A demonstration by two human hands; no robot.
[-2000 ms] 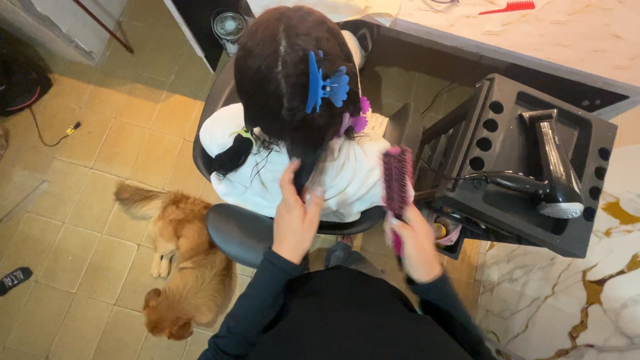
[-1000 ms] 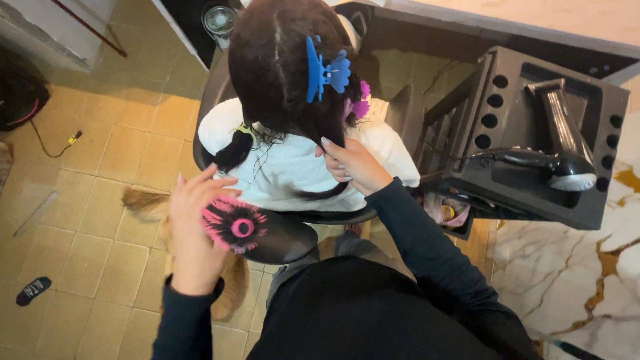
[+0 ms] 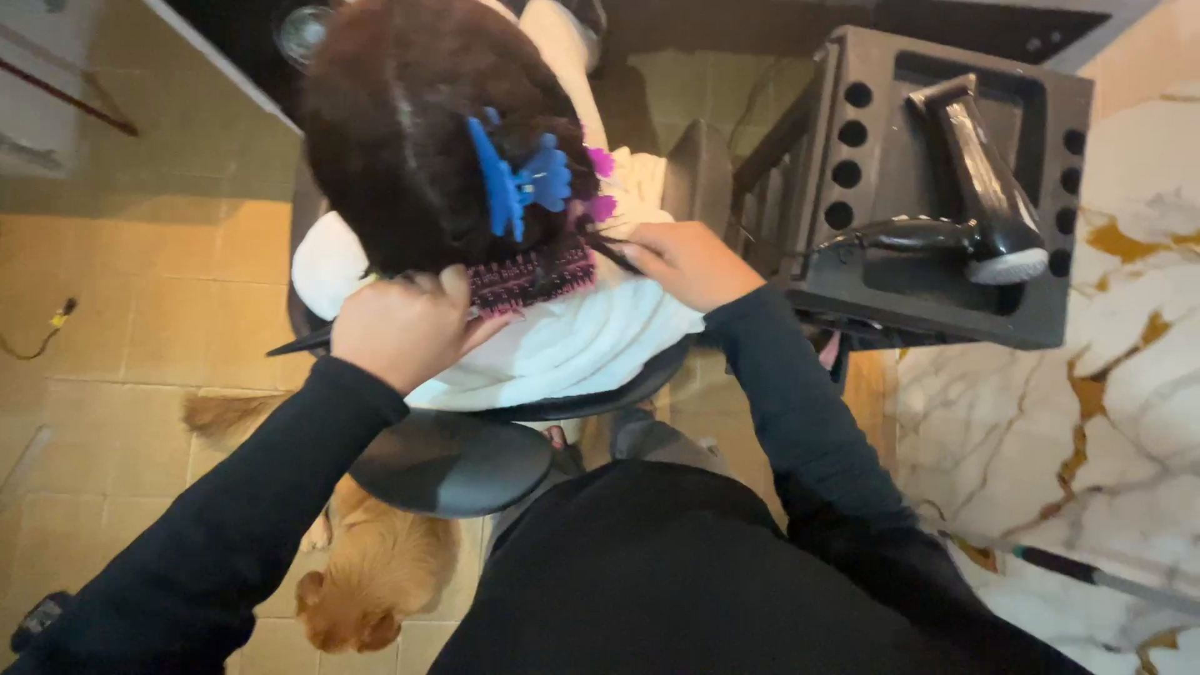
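Note:
A seated person's dark hair (image 3: 375, 122) carries a blue claw clip (image 3: 514, 178) and, at its right side, a purple clip (image 3: 601, 178). My left hand (image 3: 408, 323) is closed around the handle of a pink and black round hairbrush (image 3: 534, 279). The brush lies crosswise against the lower hair, with its bristles among the strands. To the right of the brush, my right hand (image 3: 689, 262) pinches the end of a dark lock between thumb and fingers. Below both hands a white towel (image 3: 553, 356) covers the person's shoulders.
At the right stands a black salon trolley (image 3: 858, 281) with a black hair dryer (image 3: 984, 187) on its top. A black chair part (image 3: 450, 464) is below the towel. A brown dog (image 3: 384, 572) lies on the tiled floor at the lower left, close to the chair.
The brush was in my right hand two seconds ago and is in my left hand in the later frames. Since one second ago, my left hand has brought it right, against the hair.

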